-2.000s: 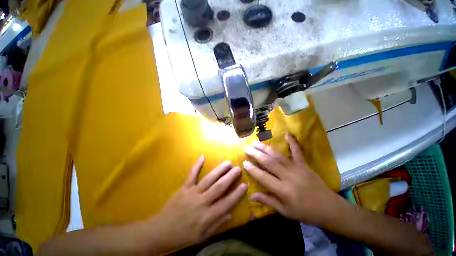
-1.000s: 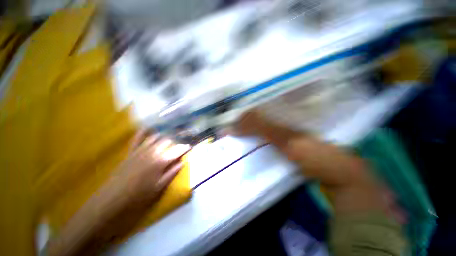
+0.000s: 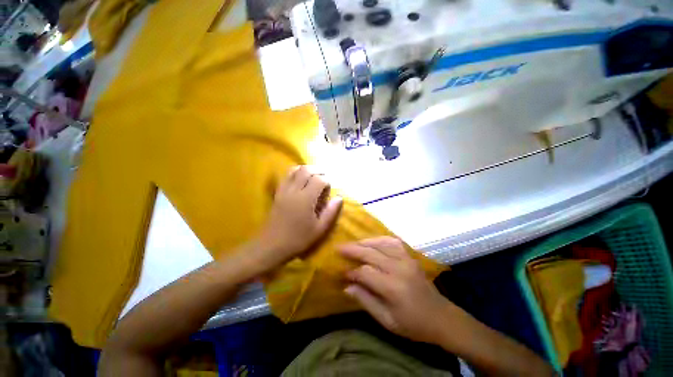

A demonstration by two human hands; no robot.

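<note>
A mustard-yellow garment piece (image 3: pixel 317 283) lies over the table's front edge, below and left of the needle area. My left hand (image 3: pixel 299 213) rests on it with fingers bent, thumb and fingers pinching cloth. My right hand (image 3: pixel 387 283) lies on the part near the edge; its fingers touch the cloth, and I cannot tell if they grip it. The sewing machine's white head (image 3: pixel 472 66) with "JACK" lettering stands behind. Its presser foot (image 3: pixel 356 140) is in bright light, with yellow cloth just to its left. Long yellow panels (image 3: pixel 111 191) lie at the left.
A green basket (image 3: pixel 642 243) with yellow, red and pink scraps stands right of the table, below its ribbed pale edge (image 3: pixel 502 232). A thin yellow scrap (image 3: pixel 547 146) hangs at the thin dark line on the table. A blue crate with yellow pieces is partly visible below the table.
The cloth has moved from under the machine head toward me, over the table edge. My right hand has come back from beside the machine onto the cloth. The view has shifted and is sharper.
</note>
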